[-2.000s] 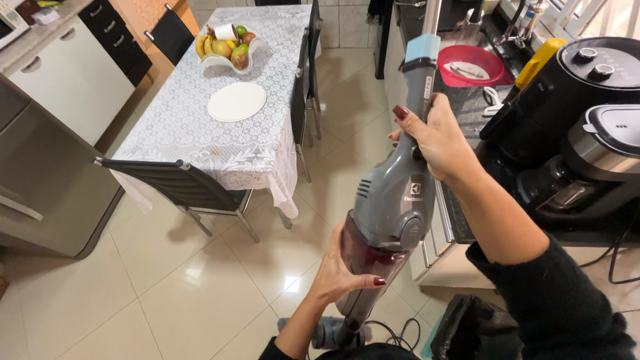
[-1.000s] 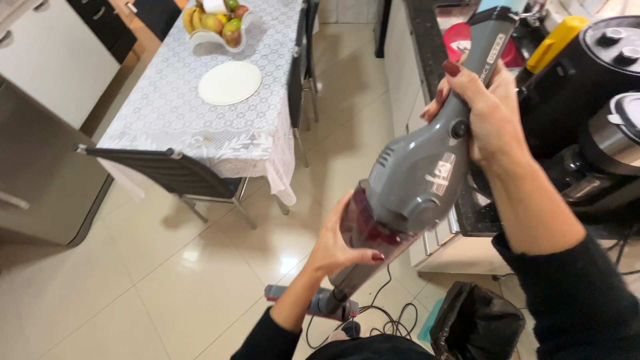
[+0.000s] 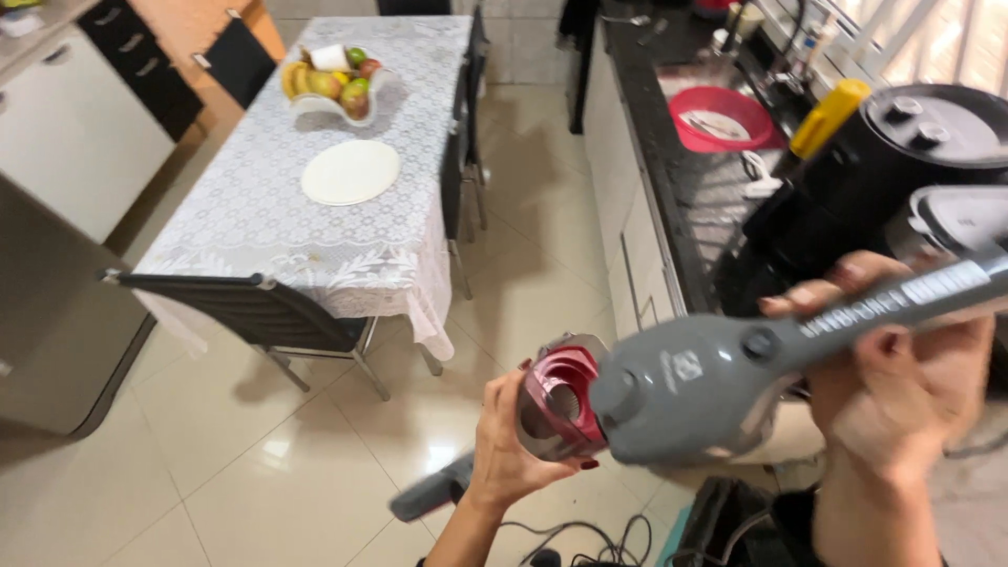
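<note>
My right hand [image 3: 906,370] grips the handle of a grey Electrolux stick vacuum's motor body [image 3: 685,386], which lies tilted at the right. Around the clear and red dust container [image 3: 561,398] my left hand [image 3: 504,441] is closed. The container's red opening with a round filter part shows, facing up, right beside the lower end of the motor body; whether the two still touch I cannot tell. The grey floor head [image 3: 433,488] is below, partly hidden behind my left hand and forearm.
A lace-covered table [image 3: 236,189] holds a fruit bowl [image 3: 339,106] and a white round mat [image 3: 351,173]. A black chair [image 3: 236,311] stands before it. At right, the counter [image 3: 654,157] bears a red basin [image 3: 720,118] and a black air fryer [image 3: 858,173]. Cables [image 3: 598,539] and a black bag [image 3: 724,520] lie low.
The dust container has come away from its place on the motor body, and its opening now shows. My right hand has tilted the body toward the right, with its handle lower.
</note>
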